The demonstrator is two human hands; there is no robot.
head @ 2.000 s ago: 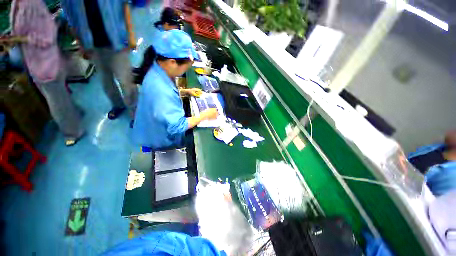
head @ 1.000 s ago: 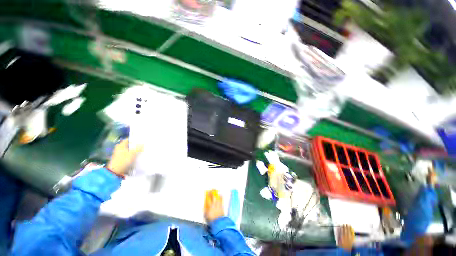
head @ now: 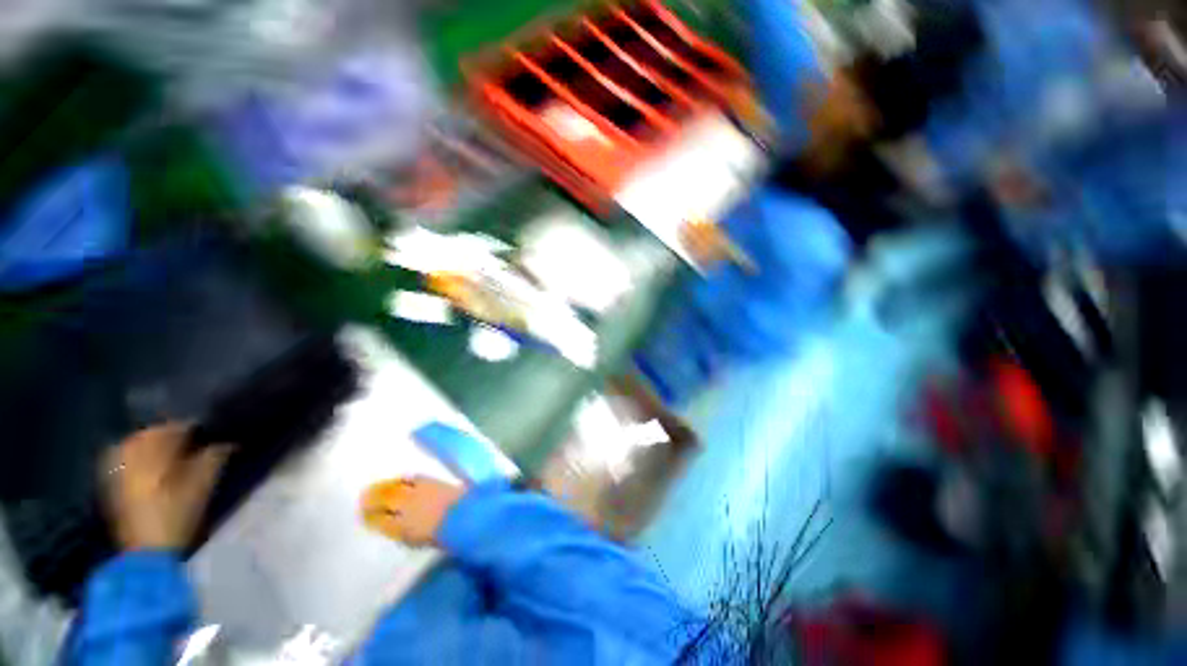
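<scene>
The picture is heavily blurred. My left hand (head: 159, 492) is at the left, at the near edge of the black tray (head: 280, 410); whether it grips the tray or only rests there is unclear. My right hand (head: 414, 509), with yellow finger cots, is low over the white work mat (head: 313, 520), its fingers close together. I cannot tell if it holds anything. A light-blue strip (head: 462, 452) lies just above it at the mat's edge. No tablet can be made out in either hand.
White scraps with yellow bits (head: 501, 293) lie beyond the mat on the green bench. An orange-red parts bin (head: 605, 98) stands at the top, beside a neighbouring worker's blue sleeve (head: 768, 273). Blue floor (head: 781, 403) shows at the right.
The view has swung to the right. My left hand has gone from the white slab with dark camera dots to the black tray. My right hand stays over the mat.
</scene>
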